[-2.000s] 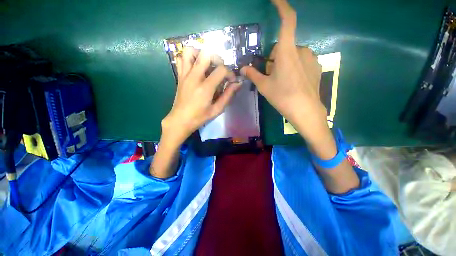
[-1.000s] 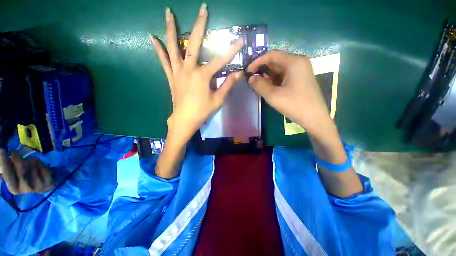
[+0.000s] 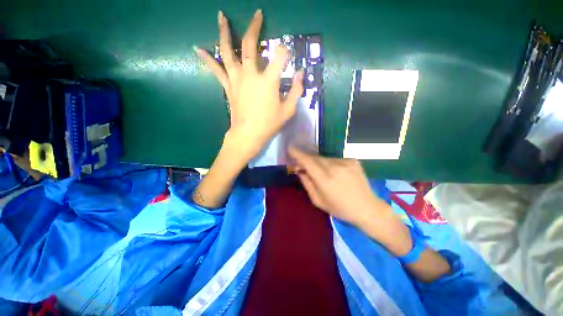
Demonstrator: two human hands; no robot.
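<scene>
A tablet assembly (image 3: 271, 145) lies in front of me, its board end away from me and its silver-white middle partly under my hands. My left hand (image 3: 256, 102) rests over the upper left of it, fingers spread, thumb and index fingertips near the board. A small black tape piece (image 3: 313, 97) shows just below the board at the right edge. My right hand (image 3: 330, 182) is slightly blurred at the near end, fingertips by the orange flex cable (image 3: 292, 168); I see nothing held in it. A pale tape release liner (image 3: 372, 150) with a dark block lies to the right.
Dark tablet assemblies (image 3: 529, 102) lean together at the right edge of the green mat (image 3: 454, 133). A blue box (image 3: 92, 129) with pale labels and a yellow label stands at the left. Blue sleeves of a person are at lower left, cream clothing at lower right.
My right hand has moved from the board area down to the tablet's near end, uncovering the liner. My left hand has shifted slightly right. The other person's hand at the left has gone from view.
</scene>
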